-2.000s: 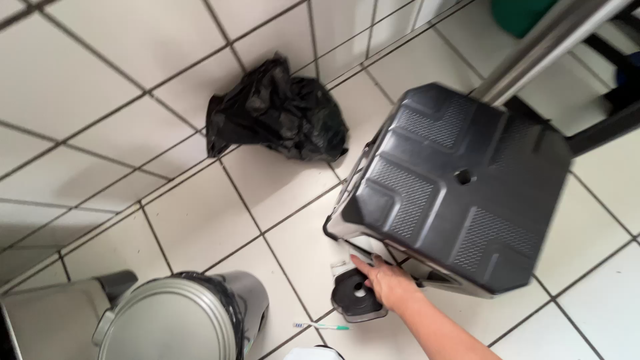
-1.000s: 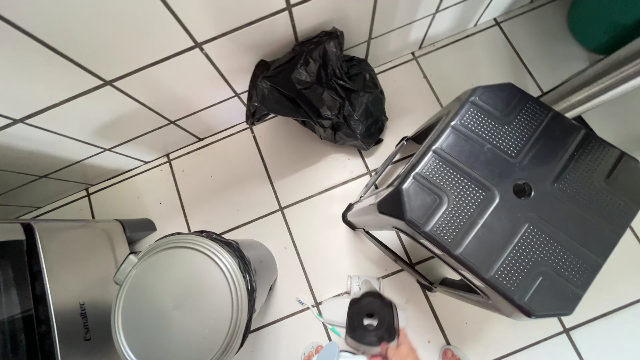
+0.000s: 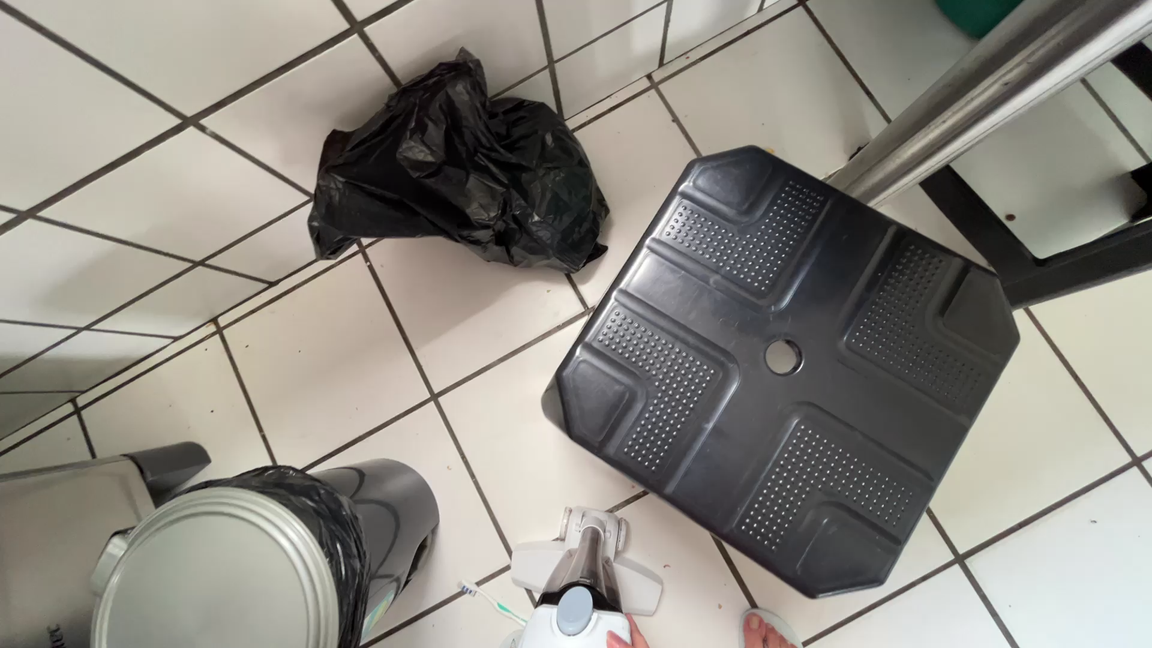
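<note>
At the bottom centre stands a white upright cleaner (image 3: 576,621), seemingly a vacuum or steam mop, with a grey button and a dark translucent section above its floor head (image 3: 589,562). Fingertips of one hand, likely my right hand (image 3: 627,635), rest at the right side of its body; the rest of that hand is cut off by the frame. My left hand does not show. Just left of the floor head lies a toothbrush (image 3: 490,601) with a green and white handle on the tiles. A black plastic stool (image 3: 720,360) with a square, dotted top is to the right.
A crumpled black plastic bag (image 3: 468,171) lies against the tiled wall. A lidded metal bin (image 3: 216,576) with a black liner stands at lower left beside a steel appliance (image 3: 63,540). A metal pole (image 3: 981,99) crosses the upper right. A foot (image 3: 765,630) shows below the stool.
The hand that was at a dark part on the floor beside the stool is now at the white cleaner's body. The cleaner now shows far more fully at the bottom. The view has shifted.
</note>
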